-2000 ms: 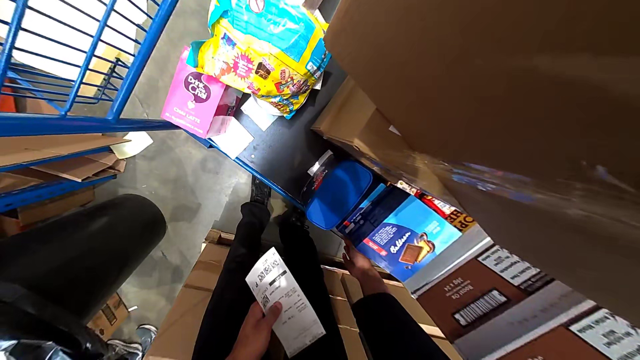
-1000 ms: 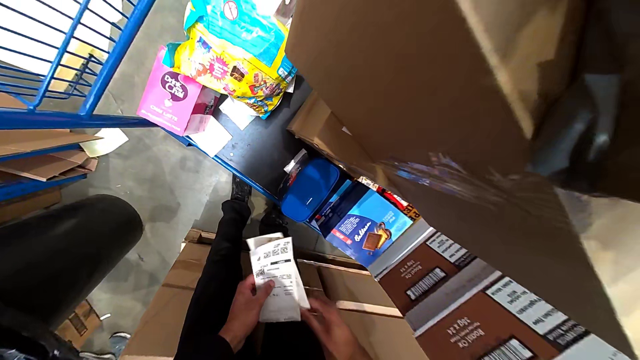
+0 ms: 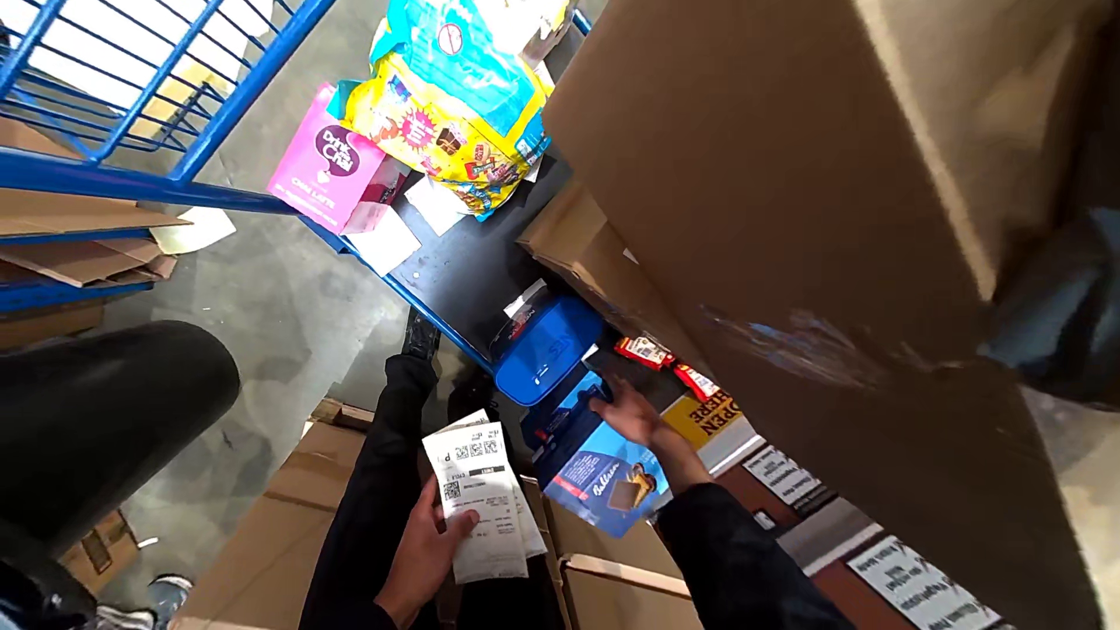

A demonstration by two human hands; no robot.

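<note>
My left hand grips printed paper slips by their lower left edge, thumb on top. My right hand reaches over the blue Bahlsen biscuit box, its fingers at the far edge; whether they grip it cannot be told. Beyond that box lies a container with a blue lid. Red-and-white packets lie to the right of the fingers. Farther off, a pink chai latte box stands beside a large yellow and turquoise bag of sweets.
A blue wire cart is at upper left, with flattened cardboard below it. Large cardboard boxes fill the right side. Brown cartons with labels stand at lower right. A black cylindrical object is at left. Another person's shoe shows at lower left.
My right hand has moved from beside the paper slips to the Bahlsen box. The box now sits tilted nearer me, and red-and-white packets show more fully behind it. The slips stay in my left hand.
</note>
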